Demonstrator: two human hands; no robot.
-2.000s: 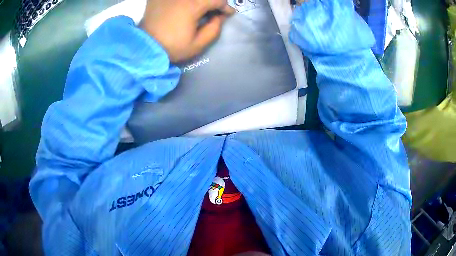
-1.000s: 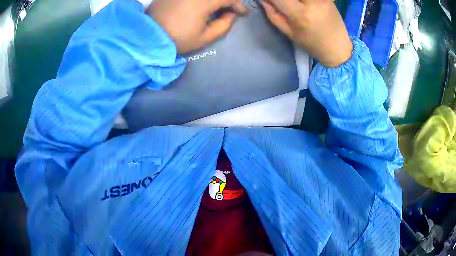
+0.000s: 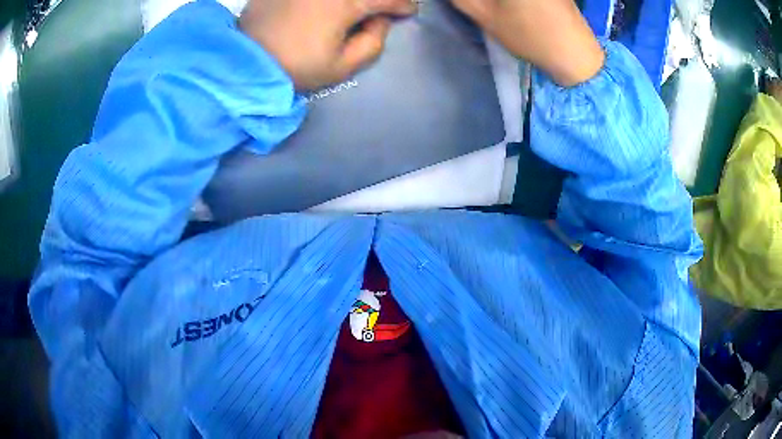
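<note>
A grey tablet back cover [image 3: 403, 129] with an ADVAN logo lies tilted on white sheets [image 3: 429, 184] in front of me. My left hand [image 3: 326, 39] is over the cover's upper left part, its fingers curled near the top edge of the picture. My right hand [image 3: 532, 34] reaches to the cover's upper right part, its fingertips cut off by the top edge. The camera corner of the cover is out of the picture. Whether either hand holds a small part cannot be seen.
A blue parts bin [image 3: 639, 39] stands at the upper right, partly cut off. Shiny clear film and a pale strip [image 3: 690, 116] lie right of it on the green mat [image 3: 81, 94]. A coworker's yellow sleeve [image 3: 746, 214] is at the right edge.
Since two seconds ago my right hand has come from the bin side to the cover's top, beside my left hand. Both hands now sit slightly higher in the picture. The yellow sleeve has moved.
</note>
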